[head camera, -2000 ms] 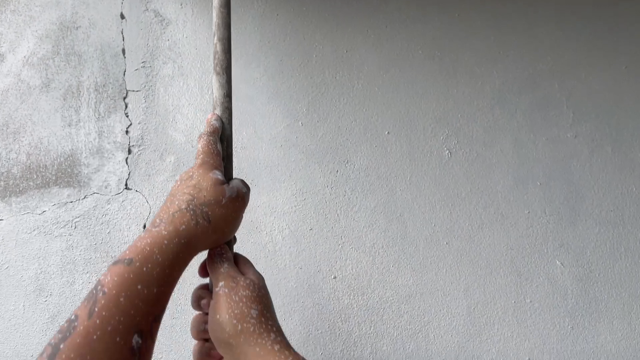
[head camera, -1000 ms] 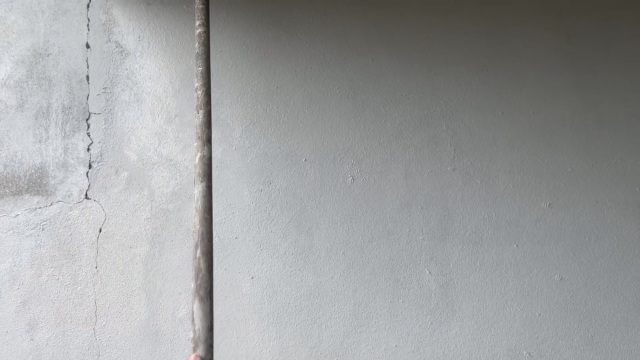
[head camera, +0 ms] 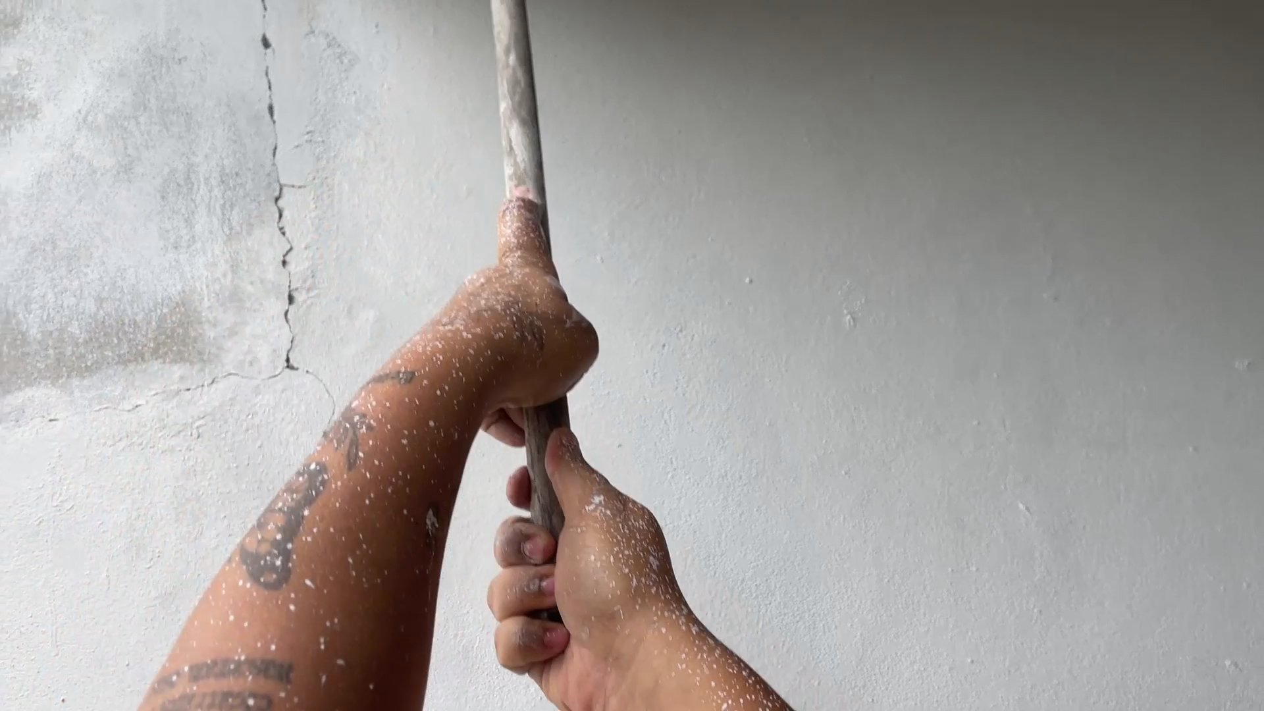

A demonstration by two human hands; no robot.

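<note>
A worn pole (head camera: 517, 99) smeared with whitish paint runs up past the top edge of the view, in front of a wall. My left hand (head camera: 538, 316) is closed around it, thumb laid upward along the shaft. Just below, my right hand (head camera: 592, 563) grips the pole's lower part, with curled fingers showing on its left side. White specks cover both hands and forearms. The pole's upper end is out of view.
A pale, slightly rough wall (head camera: 889, 415) fills the background. On its left runs a jagged vertical crack (head camera: 286, 237), with finer cracks branching near its lower end. Grayish, patchy staining (head camera: 118, 217) lies left of the crack. The wall's top is in shadow.
One second ago the pole stood lower-reaching in view with only a fingertip at the bottom edge; now both hands and forearms show on it again, as they did two seconds ago.
</note>
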